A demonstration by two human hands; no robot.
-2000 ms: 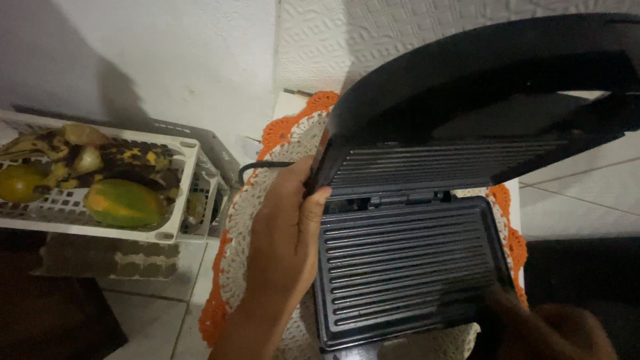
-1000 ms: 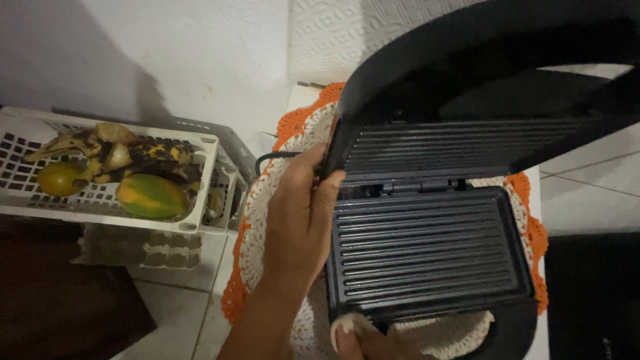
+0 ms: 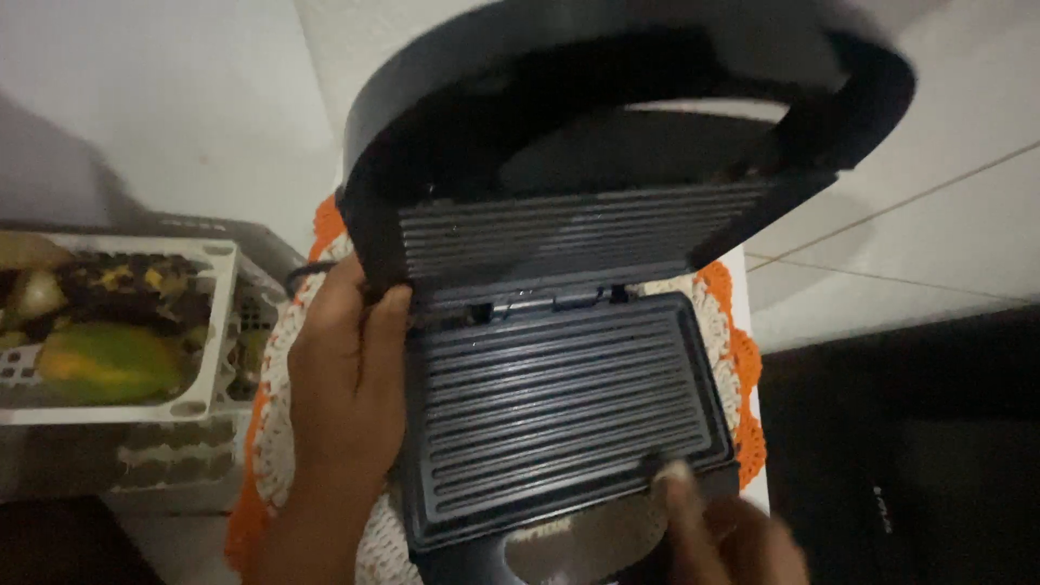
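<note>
A black electric sandwich press stands with its lid (image 3: 520, 106) raised and its ridged lower plate (image 3: 561, 398) facing up. It rests on a white crocheted doily with an orange edge (image 3: 743, 366). My left hand (image 3: 349, 374) grips the left side of the press near the hinge, with the thumb on the lid's lower corner. My right hand (image 3: 723, 528), blurred, is at the front right edge of the lower plate, by the handle. A small pale thing seems to be at its fingertips; the blur hides what it is.
Left of the press is a white plastic basket (image 3: 223, 325) with a green and yellow fruit (image 3: 110, 363) and dark, spotted bananas. An egg carton (image 3: 175, 455) lies below it. A dark cable (image 3: 309, 272) runs behind my left hand. At the lower right stands a black object (image 3: 910, 455).
My right hand has moved from the front left corner of the lower plate to its front right. My left hand keeps its hold on the press. The view has shifted.
</note>
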